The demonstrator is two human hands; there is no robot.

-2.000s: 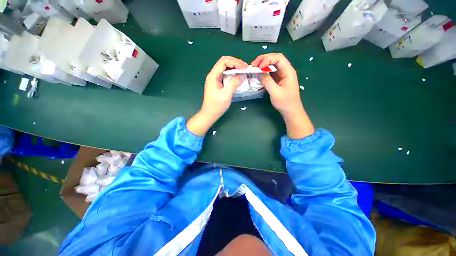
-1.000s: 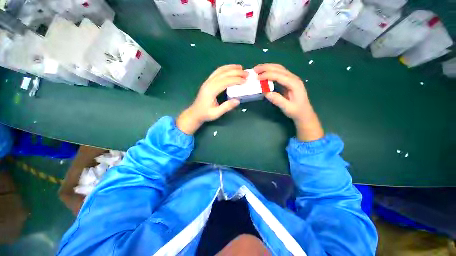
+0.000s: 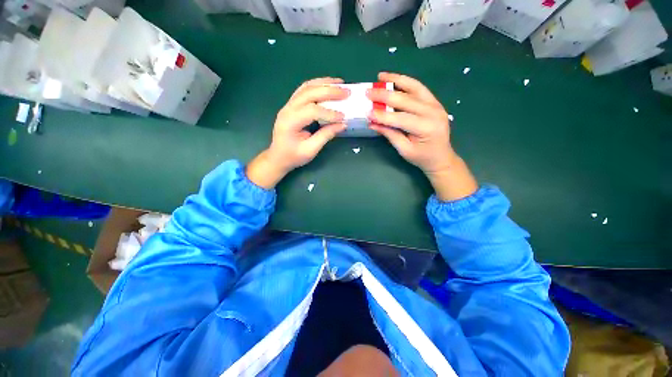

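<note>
A white retail carton [image 3: 357, 107] with a red band near its right end is on the green surface in front of me, its lid lying flat over the top. My left hand [image 3: 308, 124] holds its left end, fingers on the top and thumb at the near side. My right hand [image 3: 414, 124] holds its right end the same way, fingers over the red band. The ends of the carton are hidden by my hands.
A row of open cartons [image 3: 184, 92] with raised lids leans together at upper left. Several other cartons [image 3: 309, 16] stand along the far side. Paper scraps [image 3: 311, 187] dot the green surface [image 3: 516, 184]. A brown corrugated box [image 3: 103, 254] with white wrapped pieces [image 3: 133, 241] is at lower left.
The lid panel, upright two seconds ago, has come down flat over the carton. My fingers have moved from the lid's upper edge onto the top. The view has shifted slightly.
</note>
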